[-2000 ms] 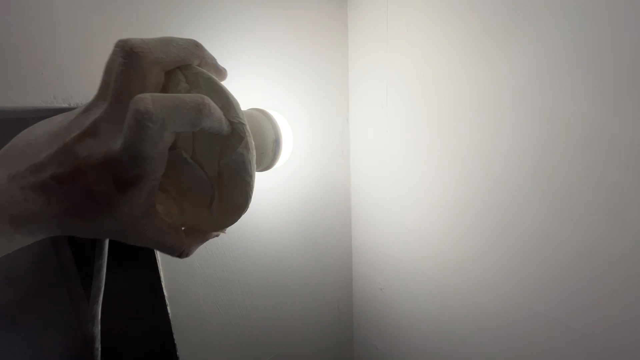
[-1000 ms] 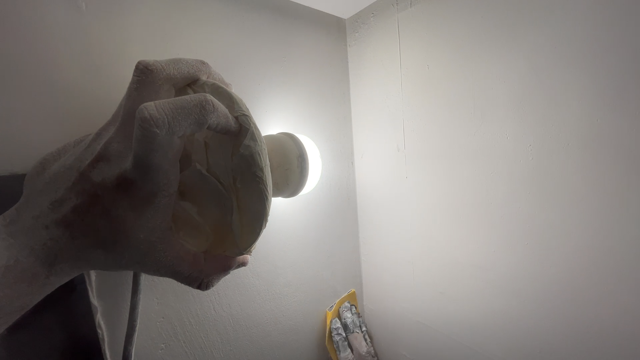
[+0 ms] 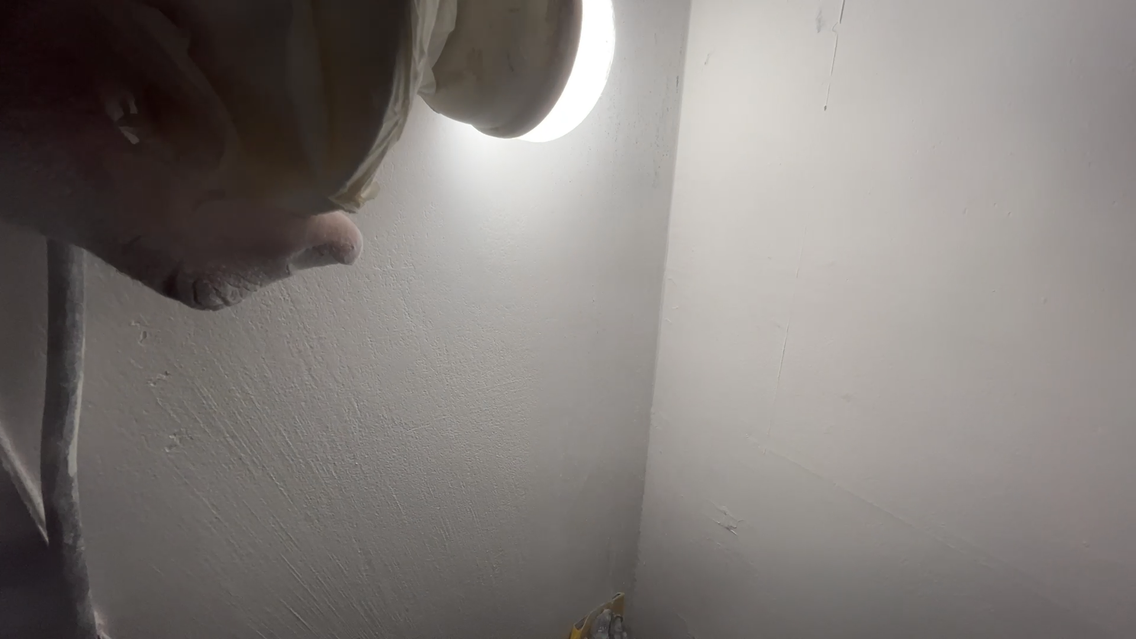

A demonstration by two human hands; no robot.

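At upper left, my left hand point(image 3: 222, 257) holds a lit bulb lamp point(image 3: 510, 62) by its wide, tape-wrapped rear part. The hand is mostly in dark shadow, and its upper part lies out of frame. The glowing bulb faces right, close to the wall corner. At the bottom edge, the dusty fingertips of my right hand point(image 3: 610, 624) press on a yellow flat pad point(image 3: 582, 625), low by the corner; most of both is cut off, so the pad's exact kind cannot be told.
A rough off-white wall point(image 3: 399, 399) with slanting ridges meets a smoother wall point(image 3: 887, 355) at a vertical corner. The right wall has fine cracks and a small chipped mark point(image 3: 728, 521). A dusty grey cable point(image 3: 64, 426) hangs at left beside a dark object point(image 3: 22, 577).
My right hand with the yellow pad, out of view at first, showed near the corner one second ago and now sits at the bottom edge. The lamp and left hand now appear larger and higher.
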